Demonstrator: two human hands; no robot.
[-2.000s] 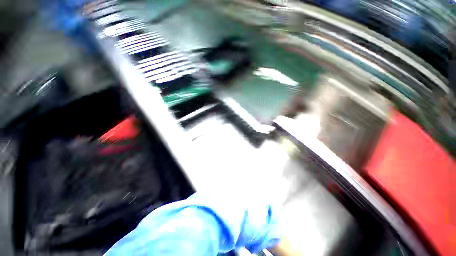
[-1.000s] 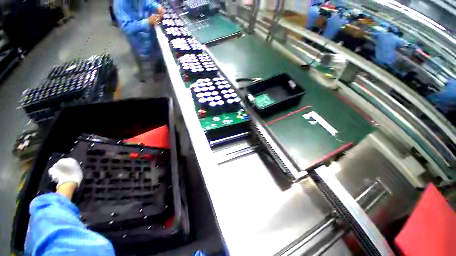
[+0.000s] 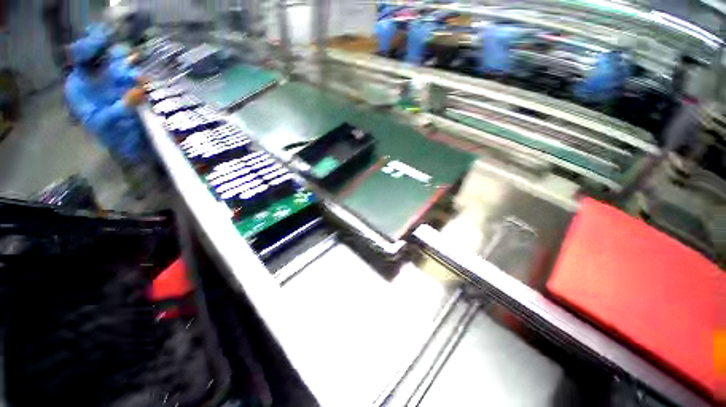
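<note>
Neither of my hands shows in the blurred head view. The silver conveyor point(image 3: 318, 350) runs from the bottom centre up to the far left. Several green circuit boards with rows of round white-topped capacitors point(image 3: 248, 176) stand in line on it; the nearest one's green edge point(image 3: 275, 215) faces me. A large black crate point(image 3: 208, 318) is at the lower left, below the line. A dark flat shape point(image 3: 80, 226) with small bright dots lies across its upper part; whether it is held cannot be told. A red piece point(image 3: 172, 281) shows in the crate.
A small black bin point(image 3: 338, 155) and a white label point(image 3: 404, 172) are on the green mat point(image 3: 382, 203) behind the line. A large red sheet point(image 3: 637, 278) is at the right. A person in a blue smock point(image 3: 107, 99) stands far left; others are across the back.
The view has swung, so the line and bin appear further left and more of the red sheet shows. My left hand, over the pallet in the crate before, is out of the picture.
</note>
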